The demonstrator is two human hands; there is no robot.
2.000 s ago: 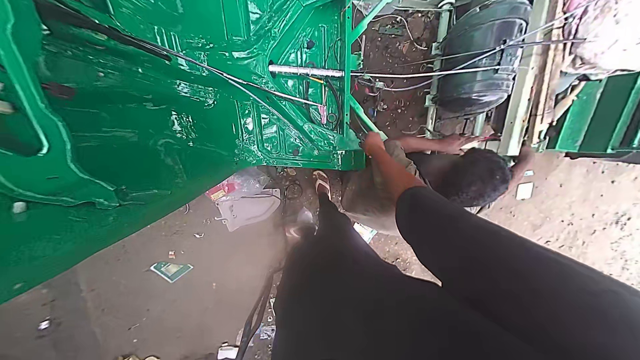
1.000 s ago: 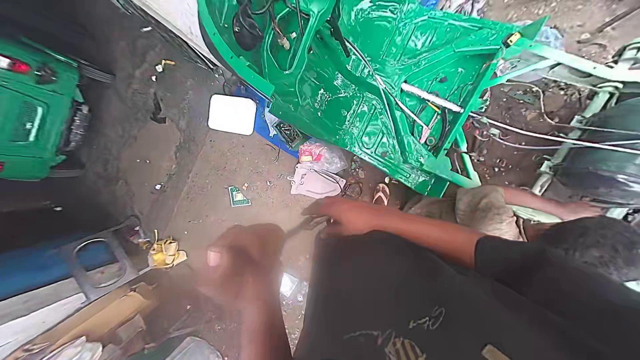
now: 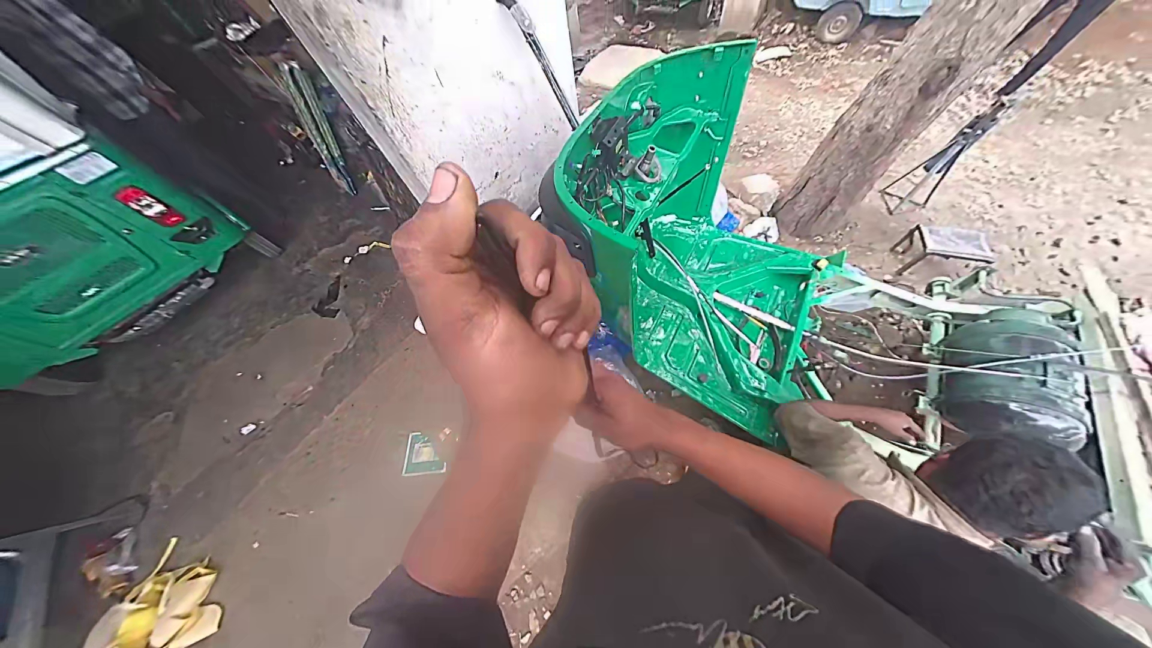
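My left hand (image 3: 504,292) is raised near the middle of the head view, its fingers curled around a thin dark object (image 3: 504,261) that shows between fingers and palm. Just below and to the right, my right hand (image 3: 621,409) is partly hidden behind the left one and closes at the lower end of that object. Its exact kind cannot be told. Beyond the hands stands a green vehicle body shell (image 3: 688,333) with glossy floor panels, wiring and loose cables. A black wheel or drum (image 3: 1012,378) sits in the pale green frame at right.
A person (image 3: 1008,486) crouches by the frame at lower right, one arm reaching toward it. A green vehicle (image 3: 99,261) stands at left. A white panel (image 3: 450,81), a tree trunk (image 3: 909,108) and a small stool (image 3: 949,243) are farther off. Yellow scraps (image 3: 166,603) lie at lower left.
The view has swung left and up. My right hand has left the green frame's edge, where it was two seconds ago. My left hand has come into view and risen, and both hands are now together.
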